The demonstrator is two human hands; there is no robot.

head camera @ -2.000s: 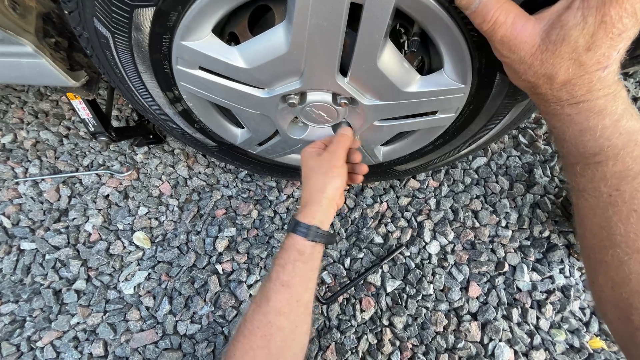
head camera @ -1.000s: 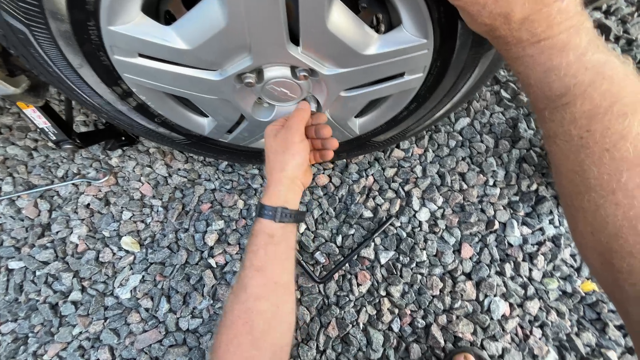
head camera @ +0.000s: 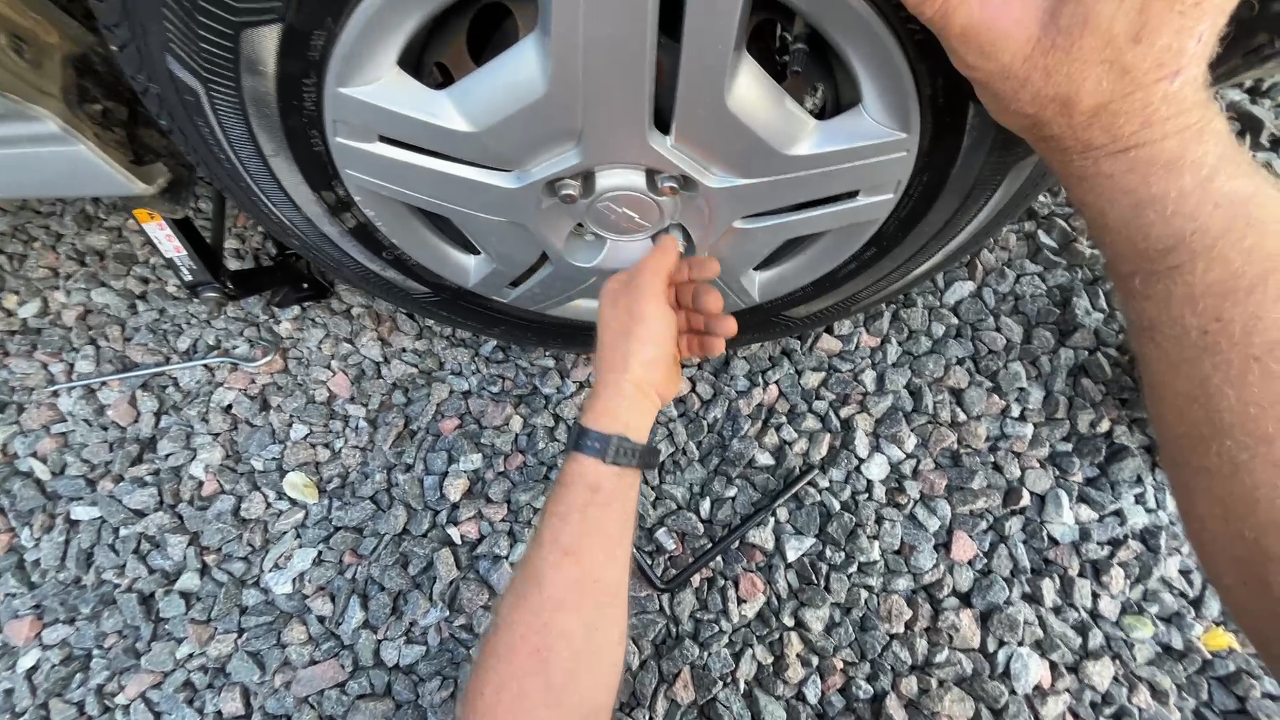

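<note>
A car wheel with a silver Chevrolet wheel cover (head camera: 625, 215) and a black tire (head camera: 290, 150) fills the top of the view. My left hand (head camera: 660, 310), with a dark watch (head camera: 613, 447) on its wrist, has its thumb and index finger at the lower right lug nut (head camera: 678, 238), which they partly hide. Two lug nuts show above the center cap, at the left (head camera: 567, 190) and right (head camera: 668, 184). The lower left hole (head camera: 583, 243) shows a recessed stud end. My right hand (head camera: 1080, 60) rests at the tire's upper right; its fingers are out of view.
A black car jack (head camera: 245, 275) with a warning label stands left of the tire, near the car's sill (head camera: 60, 150). On the gravel (head camera: 420, 560) lie a thin metal rod with a hooked end (head camera: 165, 370) and a black L-shaped wrench (head camera: 735, 535), partly behind my left forearm.
My left thumb and index finger stay at the lower right lug position, while the hand's other fingers have shifted slightly. My right hand stays by the tire's upper right. The view has shifted between frames.
</note>
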